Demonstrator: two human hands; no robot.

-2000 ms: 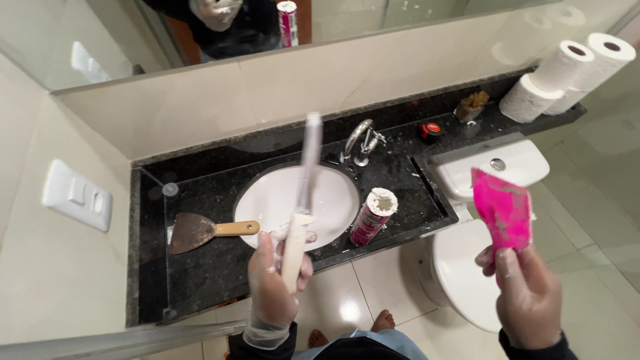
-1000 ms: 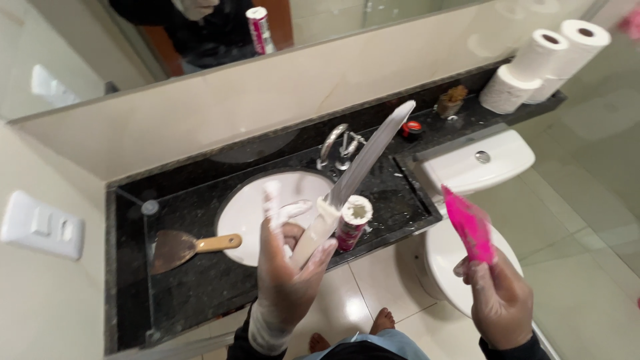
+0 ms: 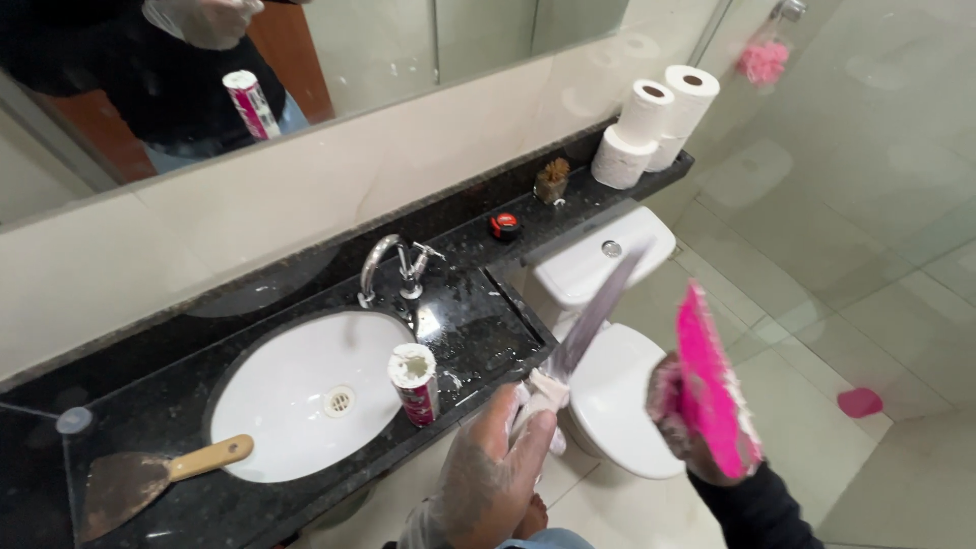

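My left hand (image 3: 496, 457), in a clear glove smeared with white paste, grips the pale handle of a long-bladed knife (image 3: 598, 313); the blade points up and right over the toilet and is blurred. On the right, my right hand (image 3: 679, 423) holds a bright pink plastic scraper (image 3: 709, 381) with whitish paste along its edge, and the scraper partly hides the fingers. An opened tube of white paste (image 3: 419, 400) stands on the black stone counter by the basin. A putty knife with a wooden handle (image 3: 210, 457) lies at the left, its handle end over the basin rim.
Behind the white basin (image 3: 290, 412) rises a chrome faucet (image 3: 381, 267). A red and black tape measure (image 3: 505, 226), a small potted plant (image 3: 552, 181) and toilet paper rolls (image 3: 621, 156) stand along the shelf above the toilet (image 3: 625, 404). A mirror (image 3: 381, 61) spans the wall; glass (image 3: 862, 191) is at right.
The knife has swung from nearly upright to leaning right, over the toilet. The pink scraper has turned from its broad face to a narrower slant. The view has moved closer to the counter.
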